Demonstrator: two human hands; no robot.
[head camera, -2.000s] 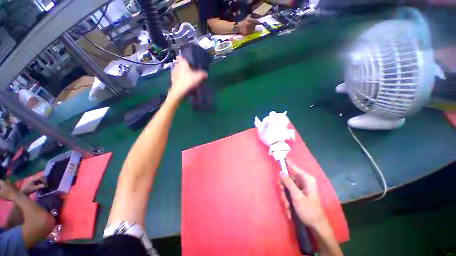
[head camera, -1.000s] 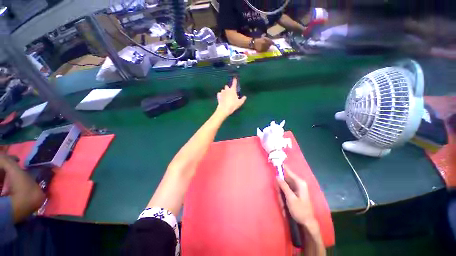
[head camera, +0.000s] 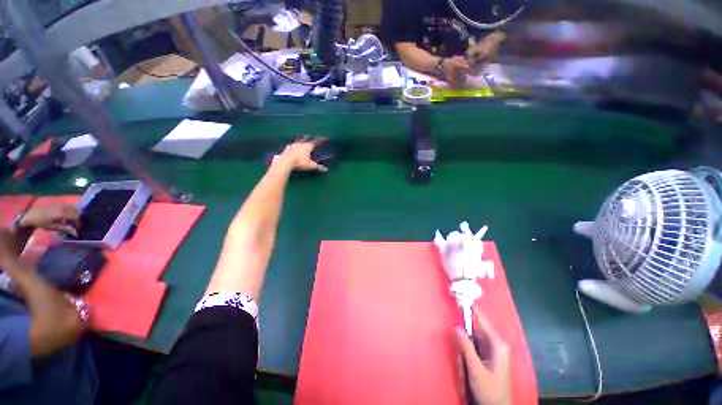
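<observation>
My left hand (head camera: 301, 155) reaches far forward over the green bench, fingers spread on or over a black device unit (head camera: 323, 153); the hand partly hides the unit, and whether it grips cannot be told. Another black unit (head camera: 423, 149) stands or lies further right on the bench, beyond the mat. My right hand (head camera: 486, 360) is closed around the dark handle of a cloth-wrapped tool (head camera: 463, 257), its white ragged head up, over the right part of the red foam mat (head camera: 380, 316). The picture's lower edge cuts off the handle's end.
A white desk fan (head camera: 661, 237) stands at the right, its cord hanging towards the bench edge. A white sheet (head camera: 192, 138) lies at the left. A neighbouring worker's hand is at a parts tray (head camera: 119, 213) on red foam. A tape ring (head camera: 417, 96) and another person are across the bench.
My left hand has moved off the black unit near the tape ring, leaving it on the bench, and left to the other unit. My right hand still holds the tool. The view has shifted.
</observation>
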